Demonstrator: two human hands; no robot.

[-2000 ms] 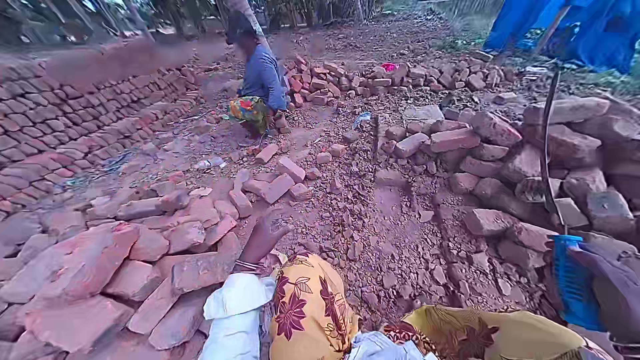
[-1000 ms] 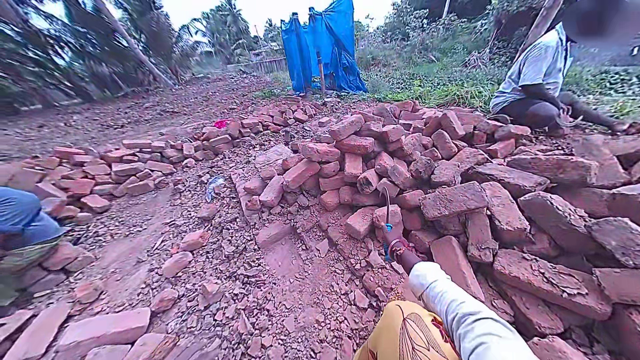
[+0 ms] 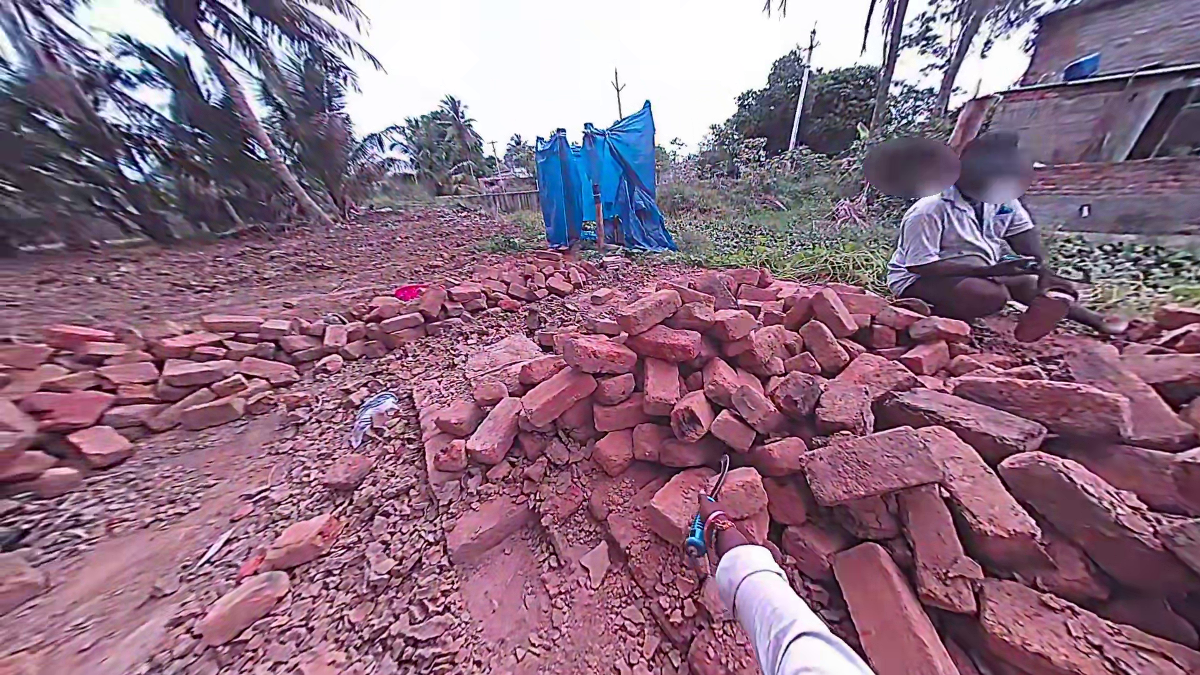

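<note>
In the head view, my right hand [image 3: 717,527] is closed around the blue handle [image 3: 695,537] of a tool with a thin, dark, curved metal blade [image 3: 721,476]. Its tip points up and away from me, in front of a heap of red bricks [image 3: 661,384]. The hand is low at the centre right, close to a brick [image 3: 677,504] at the foot of the heap. A white sleeve covers the forearm. My left hand is out of the picture.
A person [image 3: 966,244] sits beyond the heap at the right. More bricks [image 3: 192,372] lie in a low row at the left. Broken brick pieces [image 3: 375,581] cover the ground. A blue tarpaulin screen [image 3: 623,178] stands farther back, near palm trees [image 3: 248,112].
The view has swung up and to the right, away from the crouching person at the left. My left hand, seen two seconds ago, has left the picture. The tool remains in my right hand.
</note>
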